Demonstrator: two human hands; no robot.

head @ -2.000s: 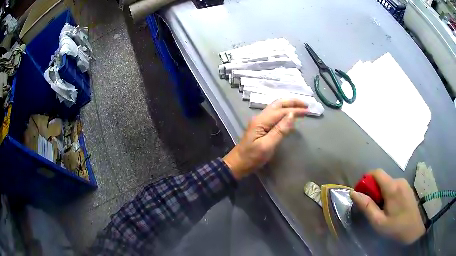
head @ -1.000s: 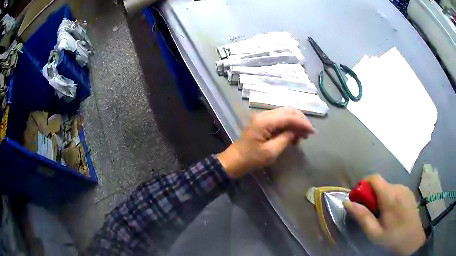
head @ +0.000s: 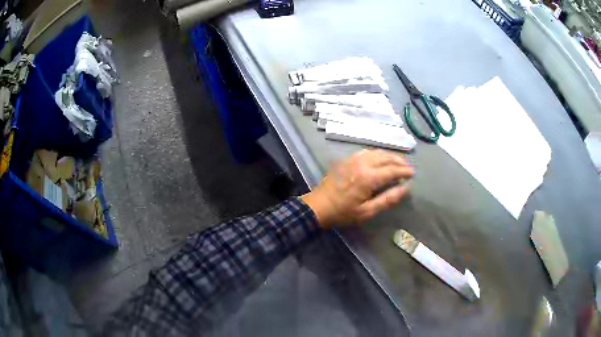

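A folded white strip (head: 440,266) lies on the grey padded table, wrapped around a template. The template's taped, rounded end (head: 405,241) sticks out at the strip's upper left end. The strip's lower right end flares out. My left hand (head: 366,185) is over the table between this strip and the pile, fingers slightly bent, with nothing seen in it. My right hand is not clearly in view. Part of the iron (head: 546,312) shows blurred at the lower right edge, with a red blur beside it.
A fanned pile of finished strips (head: 369,135) lies beyond my left hand. Green-handled scissors (head: 425,110) and a large white stack (head: 501,145) lie to its right. Beige stock (head: 549,247) lies at right. Blue bins (head: 53,230) stand on the floor at left.
The iron has moved off the strip towards the lower right, uncovering the strip and template end. My right hand has left clear view. My left hand stays near the pile, its fingers more spread.
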